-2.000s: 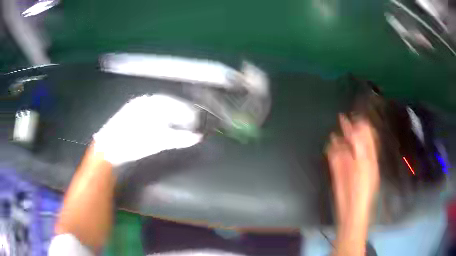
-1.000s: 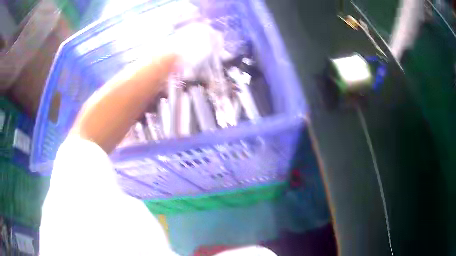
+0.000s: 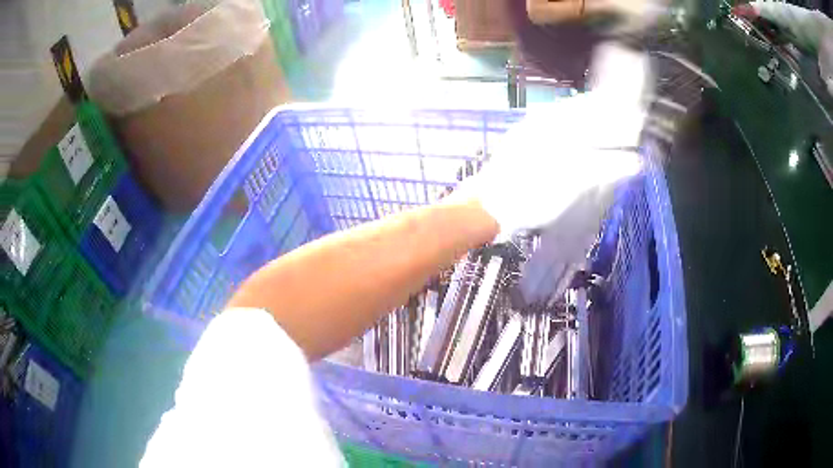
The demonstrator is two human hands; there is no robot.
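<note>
A blue-purple perforated crate (image 3: 511,416) holds several long silvery metal assemblies (image 3: 475,320), stacked side by side and leaning at different angles. My left hand (image 3: 566,192), in a white glove, is inside the crate at its right side, over the upper ends of the assemblies. Its fingers point down among them. The glove is overexposed and the fingertips are partly hidden, so I cannot tell if it grips one. My right hand is not in view.
The solder spool (image 3: 760,351) stands on the dark bench right of the crate, with solder wire running from it. Green and blue crates (image 3: 82,215) and a large lined brown bin (image 3: 196,110) stand at left. Another person's sleeve (image 3: 799,27) shows at top right.
The view has swung from the bench to the crate, which now sits more centrally. My left hand has moved to the crate's right side. My right hand has left the picture.
</note>
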